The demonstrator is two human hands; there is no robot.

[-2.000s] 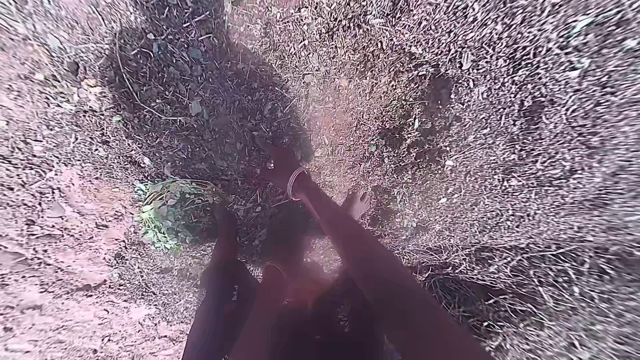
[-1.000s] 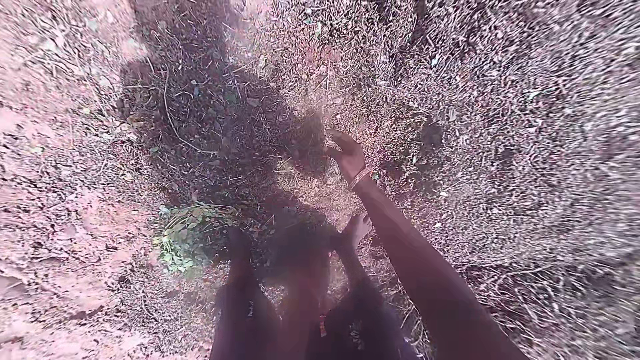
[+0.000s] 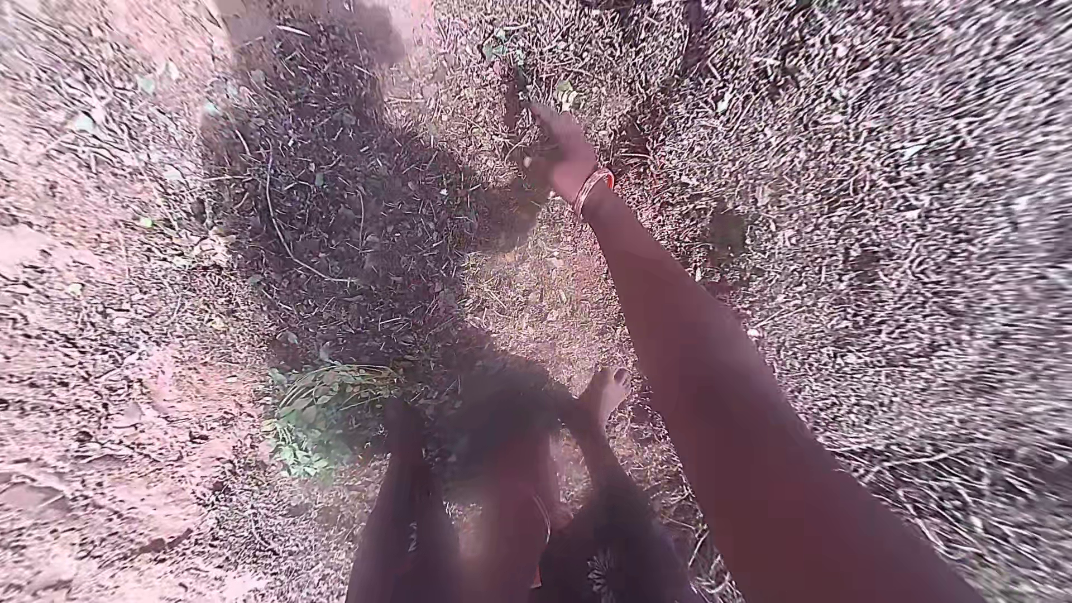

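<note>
My right hand (image 3: 568, 152), with bangles at its wrist, reaches out over the littered ground, upper centre. Its fingers point toward a small green plant (image 3: 566, 94); finger and thumb look apart, and I see nothing held between them. My left forearm comes up between my knees, and my left hand (image 3: 502, 410) is a dark blur in shade, so its fingers and anything in them cannot be made out. Left of my legs lies a bundle of green leafy stems (image 3: 322, 419).
Dry twigs and plant litter (image 3: 837, 251) cover the ground on the right. My bare foot (image 3: 607, 394) rests beside my right forearm. Reddish bare soil (image 3: 100, 469) lies at the left, and my shadow (image 3: 360, 193) falls across the litter. A long thin curved stem (image 3: 280, 239) lies within it.
My right hand has moved forward, away from my legs, and is stretched farther out over the ground. The green bundle remains on the ground at the left.
</note>
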